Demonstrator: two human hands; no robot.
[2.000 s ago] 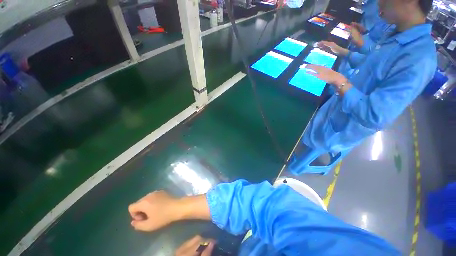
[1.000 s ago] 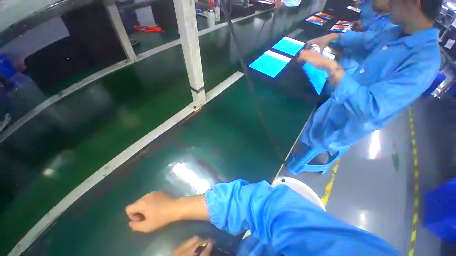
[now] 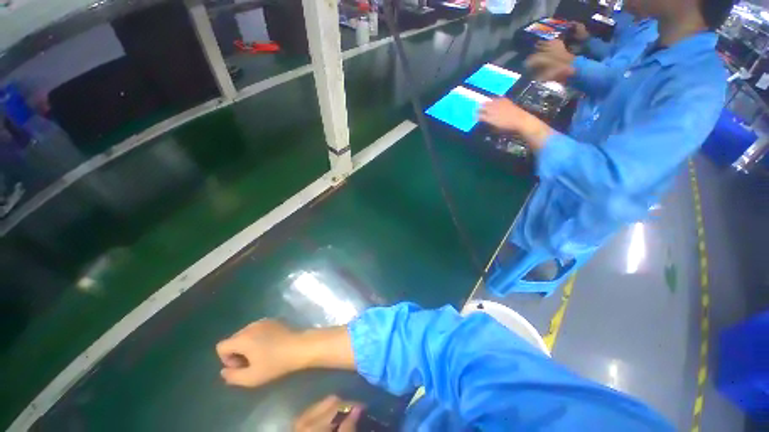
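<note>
My right hand (image 3: 260, 353) is at the lower left, at the end of a blue sleeve that comes from the lower right. It is curled into a loose fist above the green bench (image 3: 375, 215), and nothing shows in it. My left hand (image 3: 319, 417) is cut off by the bottom edge. Its fingers are closed on a small dark object (image 3: 341, 416) with a yellowish spot, too small to identify. No tablet shows near my hands.
A person in a blue smock (image 3: 628, 143) stands at the bench on the right, by lit tablets (image 3: 458, 109) and a blue stool (image 3: 535, 274). A white bucket (image 3: 514, 319) is partly behind my sleeve. A pale post (image 3: 327, 93) stands on the bench rail.
My hands have barely moved. The neighbour's hands have moved over the tablets; the two nearer ones, lit blue two seconds ago, now show dark surfaces with shiny parts.
</note>
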